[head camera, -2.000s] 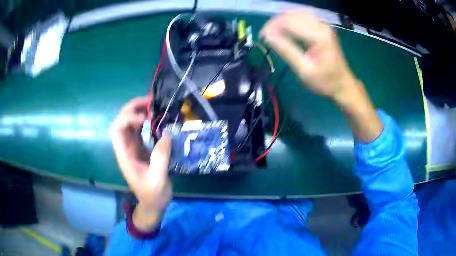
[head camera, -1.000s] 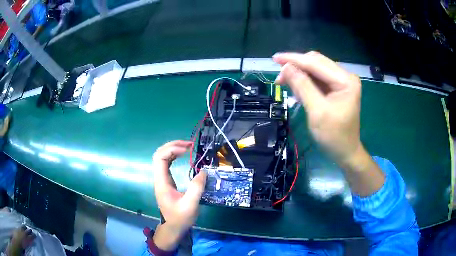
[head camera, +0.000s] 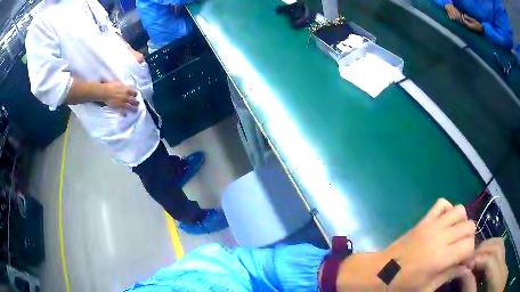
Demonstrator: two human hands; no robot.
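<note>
The open black projector unit (head camera: 491, 221) lies at the lower right edge, mostly cut off, with white and red wires showing. My left hand (head camera: 430, 245) is over its near side with fingers curled; a small black square sits on the back of the hand. My right hand (head camera: 491, 265) is close beside it, partly hidden behind the left hand and near the picture's edge. What the fingertips hold, if anything, is hidden. The main board is not visible.
Parts trays with a white sheet (head camera: 373, 69) and black leads (head camera: 336, 31) stand at the bench's back rail. A person in a white coat (head camera: 97, 85) stands at left beyond a pale blue stool (head camera: 259, 208). Other people in blue sleeves (head camera: 162, 23) are at the far benches.
The view has swung left, so the unit has shifted to the lower right edge. My right hand was raised apart from my left; now both hands are close together at the unit.
</note>
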